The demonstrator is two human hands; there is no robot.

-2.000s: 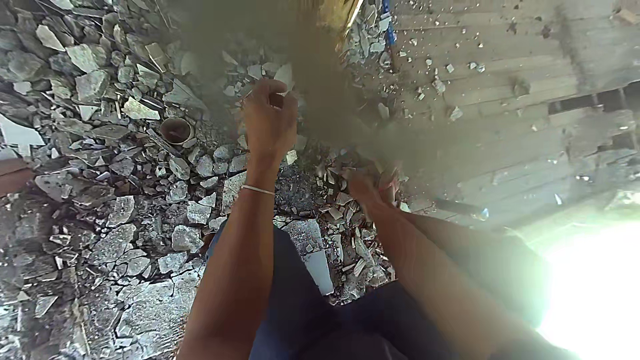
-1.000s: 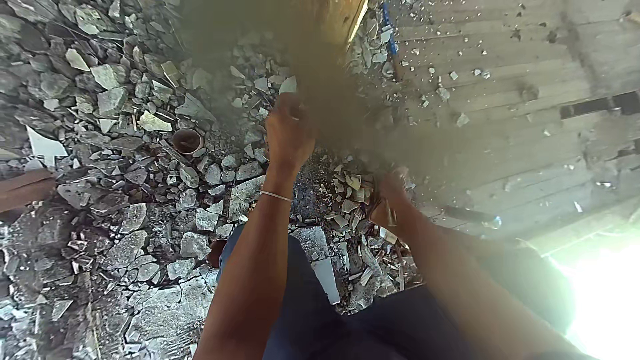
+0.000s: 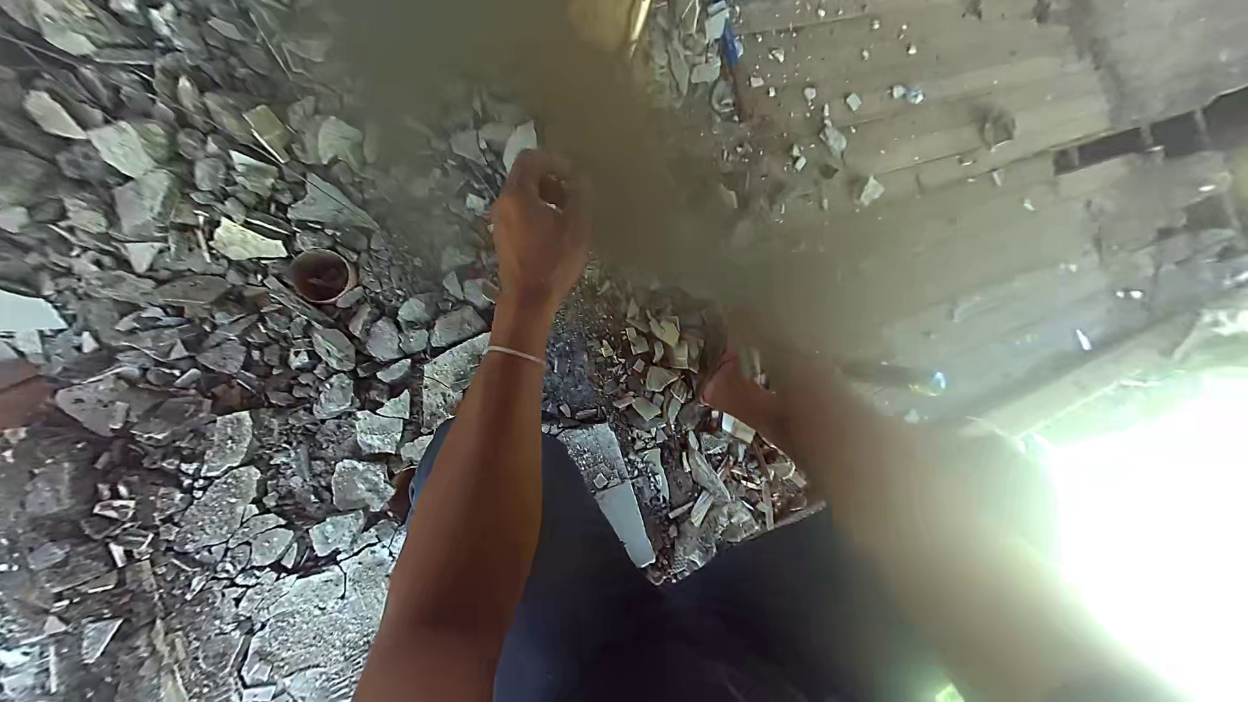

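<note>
My left hand point(image 3: 541, 224), with a thin pale band at the wrist, is curled over the rubble at upper centre. A pale flat shard point(image 3: 520, 144) shows at its fingertips; whether the fingers grip it is unclear. My right hand point(image 3: 746, 385) is low beside a heap of small tile chips point(image 3: 663, 356), partly lost in a brown blur, so its fingers and anything in them cannot be made out. A flat pale tile strip point(image 3: 624, 522) lies between my knees.
Broken stones point(image 3: 361, 483) cover the left side, with a round brown cup-like container point(image 3: 322, 276) among them. Worn boards point(image 3: 994, 214) strewn with chips lie at right. A blue object point(image 3: 729, 44) is at the top. A blur and strong glare hide parts of the view.
My right hand has shifted slightly at the chip heap and is more blurred now. My left hand stays curled near the pale shard.
</note>
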